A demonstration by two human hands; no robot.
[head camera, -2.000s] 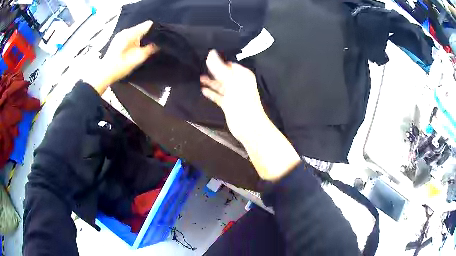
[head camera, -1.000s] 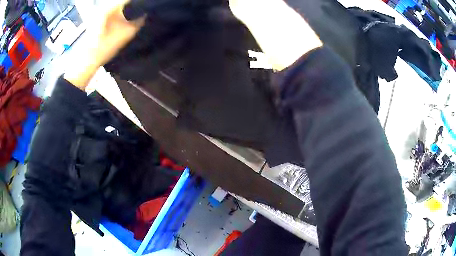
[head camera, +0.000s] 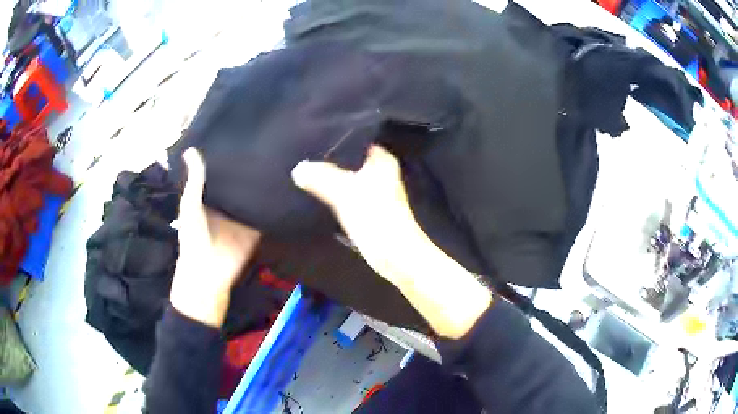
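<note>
A large black garment panel lies spread over the table in front of me, with other black layers on its right. My left hand is at the panel's near left edge, thumb raised, fingers partly hidden; whether it grips the cloth I cannot tell. My right hand lies on the cloth near the middle, thumb and fingers apart, beside a fold with a pale loose thread. A dark brown piece shows under the near edge of the black cloth.
A blue crate with red and black cloth stands below the table. Black cloth bulges left of my left hand. Red cloth and a red bin are at far left. A grey rectangular opening and thread scraps are at right.
The black panel now lies spread further left and towards me, covering more of the brown piece. Both hands have come back nearer to me. The white patches on the cloth no longer show.
</note>
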